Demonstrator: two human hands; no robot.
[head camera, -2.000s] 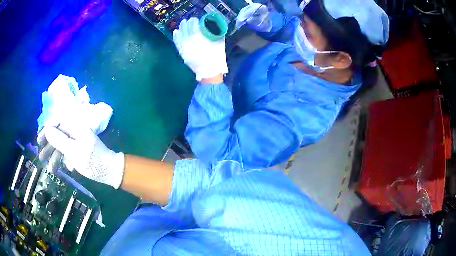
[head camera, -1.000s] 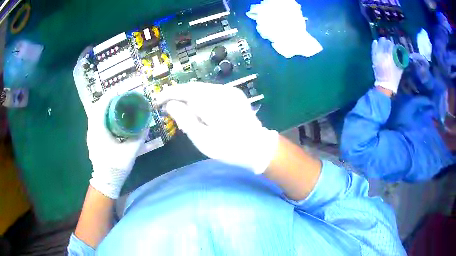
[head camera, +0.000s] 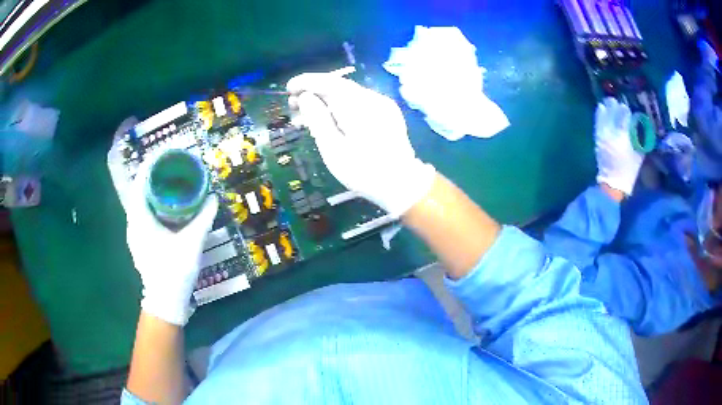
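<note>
A large populated circuit board (head camera: 301, 170) lies on the green mat, with silver-white heatsinks at its left and a column of yellow-and-black transformers (head camera: 252, 200) mid-board. My left hand (head camera: 168, 257), in a white knit glove, holds a round greenish jar (head camera: 176, 186) over the board's left part. My right hand (head camera: 360, 138), also gloved, is over the board's upper right part. Its fingers are closed on a thin stick, the coating brush (head camera: 271, 92), which points left towards the board's upper edge. The glove hides part of the stick; whether its tip touches the board I cannot tell.
A crumpled white cloth (head camera: 450, 83) lies on the green mat (head camera: 87, 273) beyond my right hand. At the far right a coworker's gloved hand (head camera: 617, 146) holds a green ring-shaped thing (head camera: 642, 133) beside another board (head camera: 606, 47). Pale items (head camera: 32, 130) lie at the far left.
My right hand has moved up and right from mid-board, uncovering the lower transformers. My left hand with the jar has shifted slightly left. Earlier still, my right hand was at the white cloth.
</note>
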